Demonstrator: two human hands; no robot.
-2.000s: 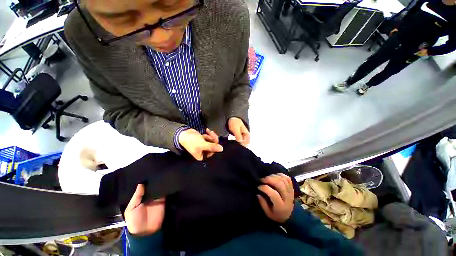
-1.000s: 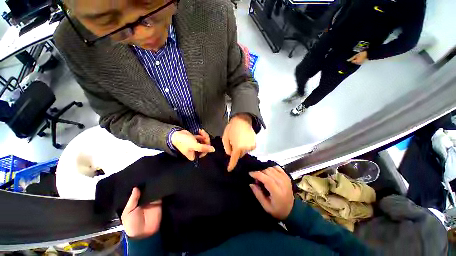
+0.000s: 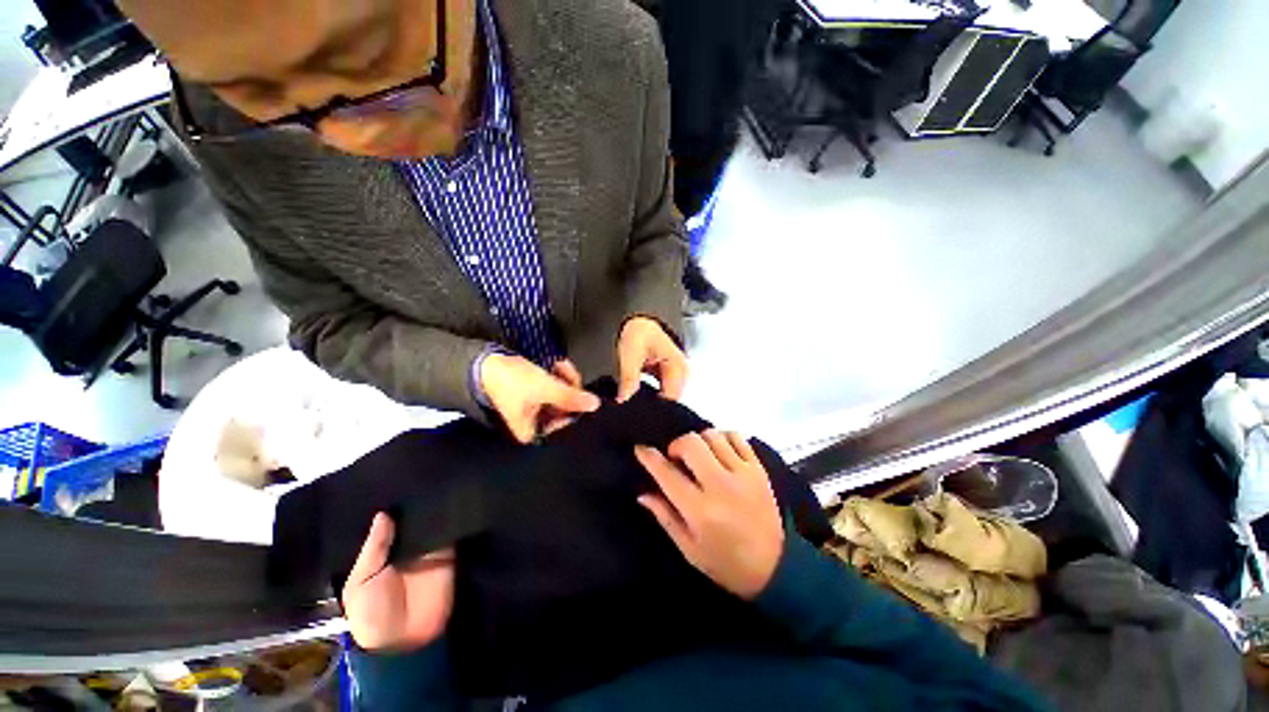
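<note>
A black garment (image 3: 557, 543) lies spread across my front and over the ledge. My left hand (image 3: 400, 587) is at its left part, thumb up, with the fingers partly hidden by the cloth, holding it. My right hand (image 3: 717, 508) lies on top of the cloth at the right, palm down, fingers spread and slightly bent; whether it pinches the cloth cannot be told. The hands of the person opposite (image 3: 536, 397) pinch the garment's far edge. A small dark thing may be at their fingertips, too small to tell.
A person in a grey-brown blazer (image 3: 585, 181) leans in opposite. A white round bin (image 3: 209, 452) stands at the left, beside a blue crate (image 3: 84, 480). Khaki garments (image 3: 960, 549) and grey cloth (image 3: 1141, 633) lie at the right. Another person in black stands partly hidden behind.
My right hand has moved left and inward over the cloth. The opposite person's pointing hand has drawn back to the far edge. The person in black has moved left behind the blazer.
</note>
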